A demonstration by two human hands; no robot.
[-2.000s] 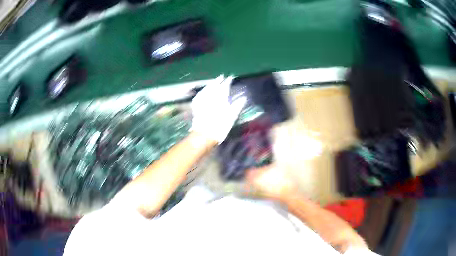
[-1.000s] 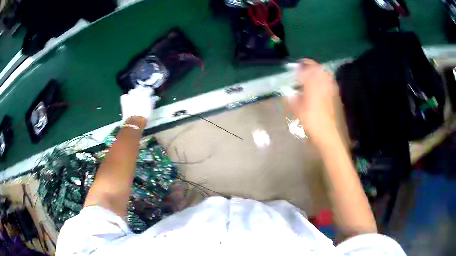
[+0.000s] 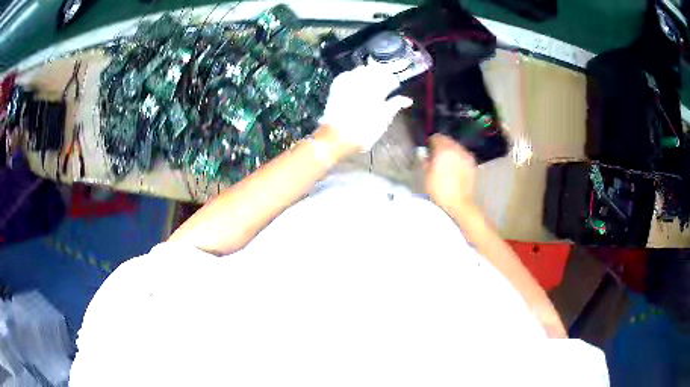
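Observation:
The front housing with its round silver speaker (image 3: 390, 47) is at the bench's far edge, tilted. My left hand (image 3: 362, 106), in a white glove, grips its near side. The back housing (image 3: 461, 98), black with a small green part inside, lies to the right of it, and the two touch or overlap. Red wire runs between them. My right hand (image 3: 452, 162) holds the back housing's near edge; its fingertips are partly hidden and blurred.
A board pile (image 3: 219, 98) covers the left of the bench. Orange-handled pliers (image 3: 73, 155) lie at far left. Stacked housings (image 3: 605, 200) stand at right. The conveyor's pale edge (image 3: 537, 45) runs beyond. A red bin (image 3: 539, 261) is below the bench.
My left hand has come back from the conveyor with the front housing. My right hand has moved from the conveyor edge to the back housing, now over the bench. The view has shifted.

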